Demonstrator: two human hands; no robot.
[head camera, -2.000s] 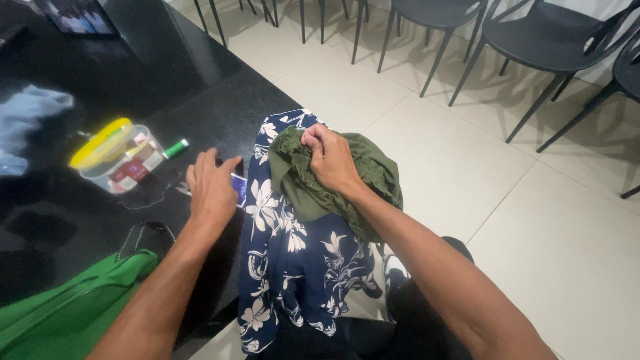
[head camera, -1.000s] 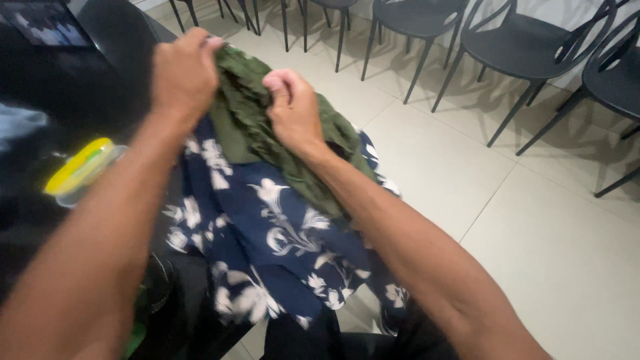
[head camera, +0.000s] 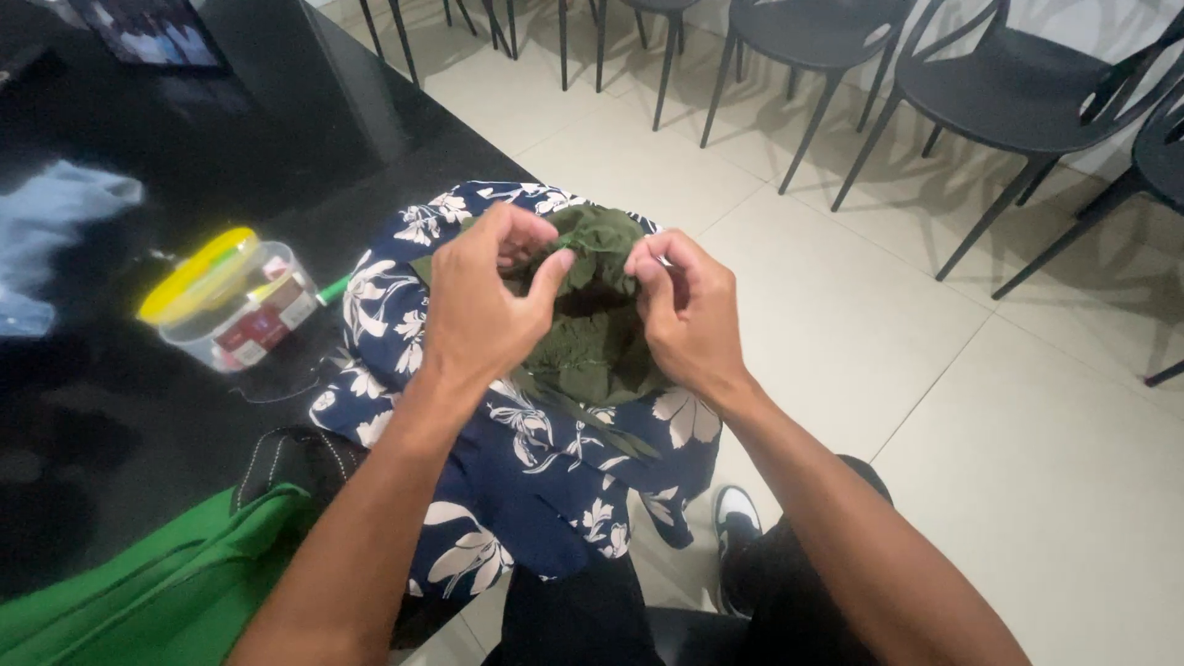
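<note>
Olive green gathered fabric (head camera: 597, 347) lies on a navy floral cloth (head camera: 532, 444) that drapes over the corner of the black table and my lap. At the fabric's left edge is my left hand (head camera: 504, 277), thumb and fingers curled beside a bit of green thread; whether it pinches the fabric is hard to tell. My right hand (head camera: 684, 296) pinches the fabric's right edge between thumb and fingers. Between the two hands the gathered edge forms a dark opening.
On the black table (head camera: 370, 148) are a clear plastic tub (head camera: 250, 314) with a yellow lid, a green marker (head camera: 335, 289), pale blue cloth (head camera: 60, 222) and a screen (head camera: 157, 32). Green cloth (head camera: 166, 573) lies lower left. Black chairs (head camera: 999, 102) line the wall.
My left hand was empty over the table, then raised the green fabric at upper left. Both hands are now lower and closer together, and the floral cloth is spread wider.
</note>
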